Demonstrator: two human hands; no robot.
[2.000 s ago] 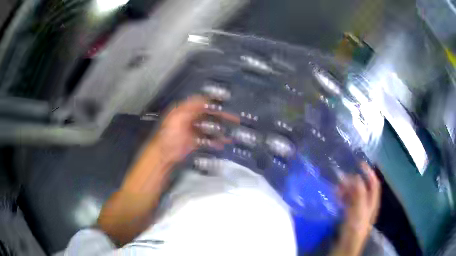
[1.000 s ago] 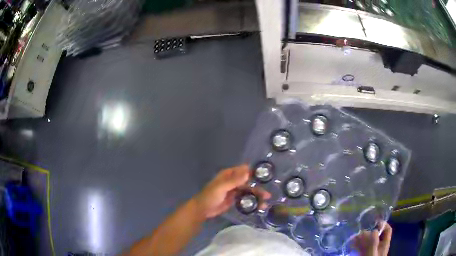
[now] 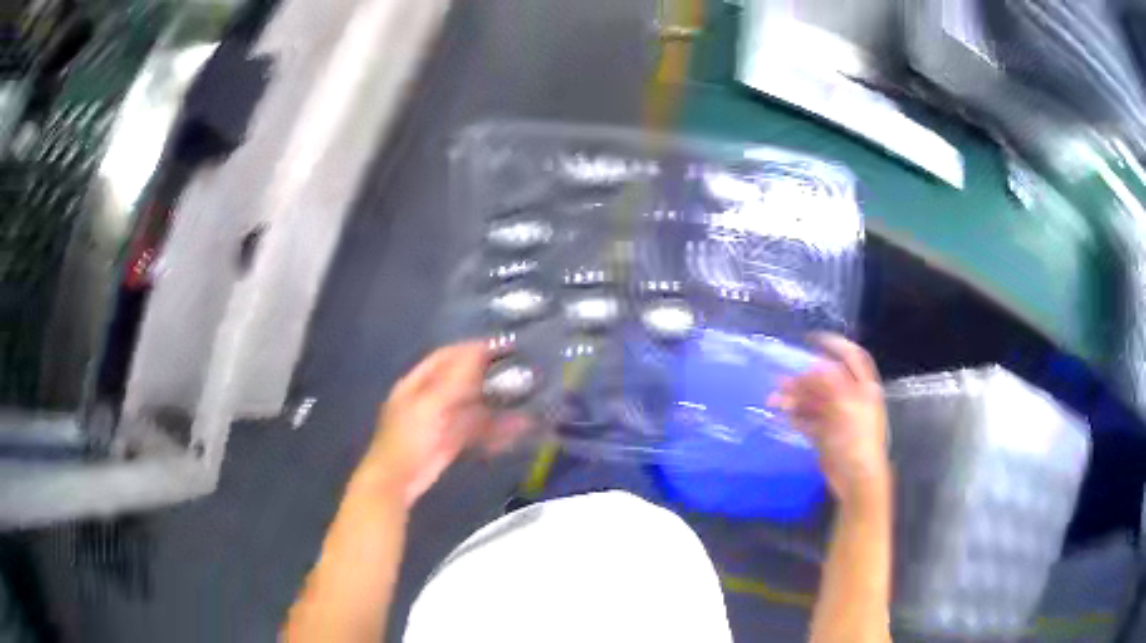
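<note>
A clear blister tray (image 3: 804, 270) is held up in front of me, above the floor, and the floor shows through it. Several round speaker drivers (image 3: 591, 309) with bright centres sit in its left and middle pockets; glare and blur hide what the right pockets hold. My left hand (image 3: 442, 421) grips the tray's near left edge, with fingertips partly behind it. My right hand (image 3: 832, 408) holds the tray's near right side. Both hands are blurred.
A blue stool (image 3: 742, 484) is below the tray. A whitish block of stacked blister trays (image 3: 993, 490) stands at the right. A green bench (image 3: 1031, 232) with a pale fixture plate (image 3: 848, 107) is at the upper right. A pale machine cabinet (image 3: 283, 189) is at the left.
The view has swung, bringing the green bench and stacked trays into view at the right. The tray with its drivers now appears further left and higher, still between both hands.
</note>
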